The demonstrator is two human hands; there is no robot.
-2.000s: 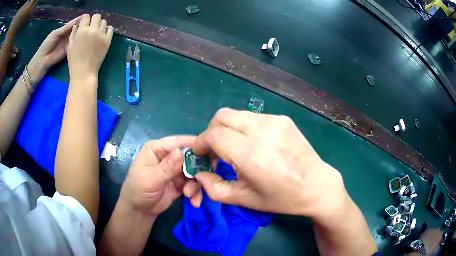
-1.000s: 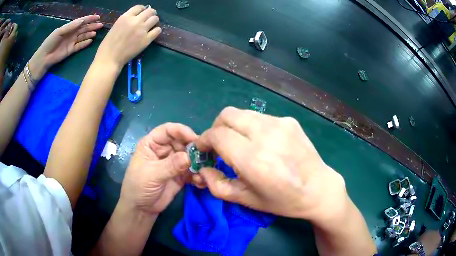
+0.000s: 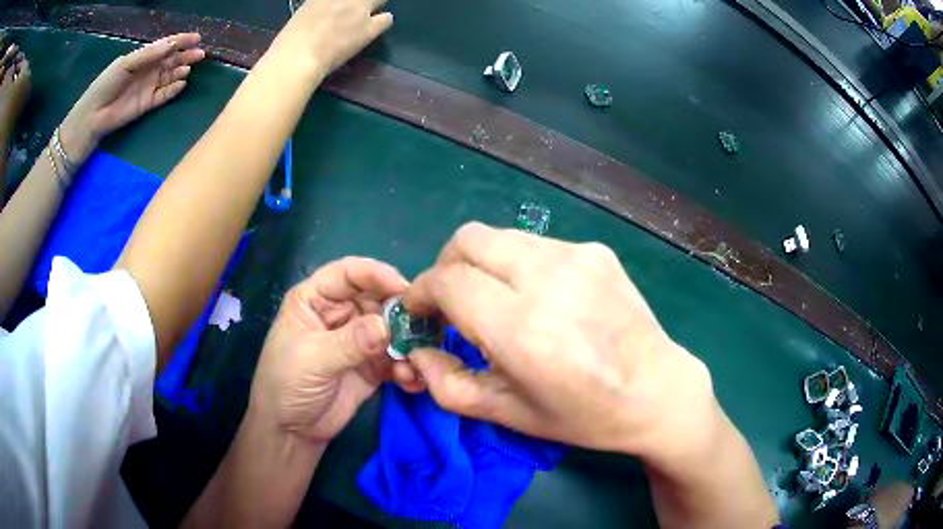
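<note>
My left hand (image 3: 329, 351) holds a small white-rimmed housing (image 3: 394, 333) between thumb and fingers. A green circuit board (image 3: 416, 330) with a dark chip lies at the housing's open side. My right hand (image 3: 558, 331) pinches the board at its upper and lower edges with thumb and forefinger. Whether the board is fully seated in the rim cannot be told. A crumpled bright blue cloth (image 3: 445, 470) lies below the hands, partly hidden by them. A loose circuit board (image 3: 534, 217) lies on the green surface just beyond my right hand.
A neighbour's arm (image 3: 222, 196) reaches over blue snips (image 3: 279, 181) at left, beside a blue cloth (image 3: 98, 222) and white scrap (image 3: 224, 310). Beyond the brown strip (image 3: 610, 191), the belt carries boards (image 3: 598, 95) and housings (image 3: 506, 71). Housings (image 3: 827, 434) are heaped at right beside a tray (image 3: 904, 410).
The neighbour's arm has reached right and upward, covering most of the snips. Parts on the belt have moved left. My hands stay nearly in place, the housing and board tilted slightly differently.
</note>
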